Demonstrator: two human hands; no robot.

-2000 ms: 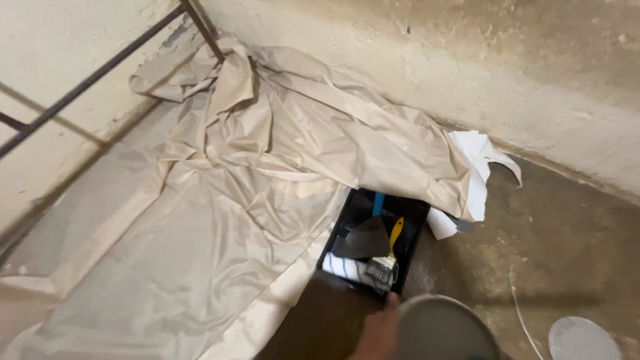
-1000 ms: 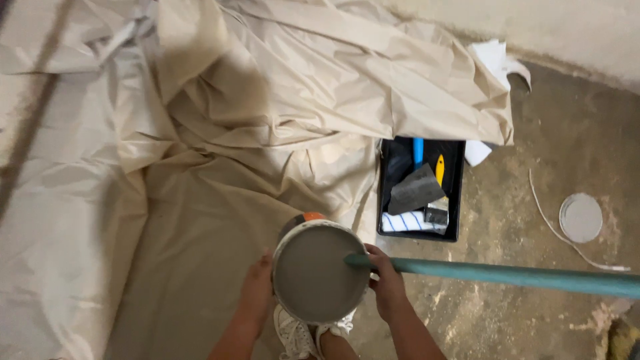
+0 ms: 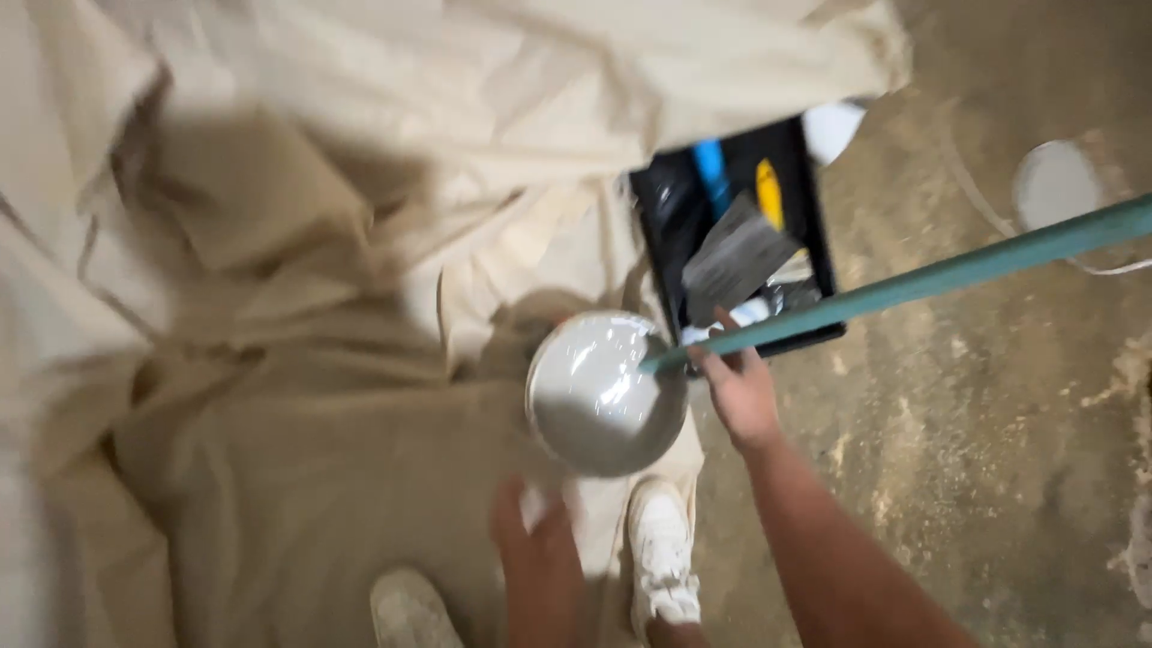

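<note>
A round bucket of pale grey paint (image 3: pixel 598 405) stands by my feet at the edge of a beige drop cloth (image 3: pixel 297 468). A teal pole (image 3: pixel 900 292) slants out of the paint toward the upper right. My right hand (image 3: pixel 740 387) is at the pole just right of the bucket, its fingers around or against it. Below the bucket is my left hand (image 3: pixel 537 526), blurred, with its fingers apart and nothing visible in it. Behind my right hand lies a black paint tray (image 3: pixel 821 243) with a grey sheet-like piece (image 3: pixel 738 261), a blue handle (image 3: pixel 711 171) and a yellow-handled brush (image 3: pixel 769 193).
Crumpled drop cloth covers the floor at left and top. On the stained concrete floor (image 3: pixel 918 504) at right lie a round whitish lid (image 3: pixel 1057 184) and a thin white cord (image 3: pixel 976 193). My white shoes (image 3: pixel 661 540) stand just below the bucket. White paper (image 3: pixel 832 130) sticks out beside the tray.
One second ago both hands were at the bucket's sides; my left hand has come off it, and my right hand is now at the pole. The pole's outer end has swung upward in view.
</note>
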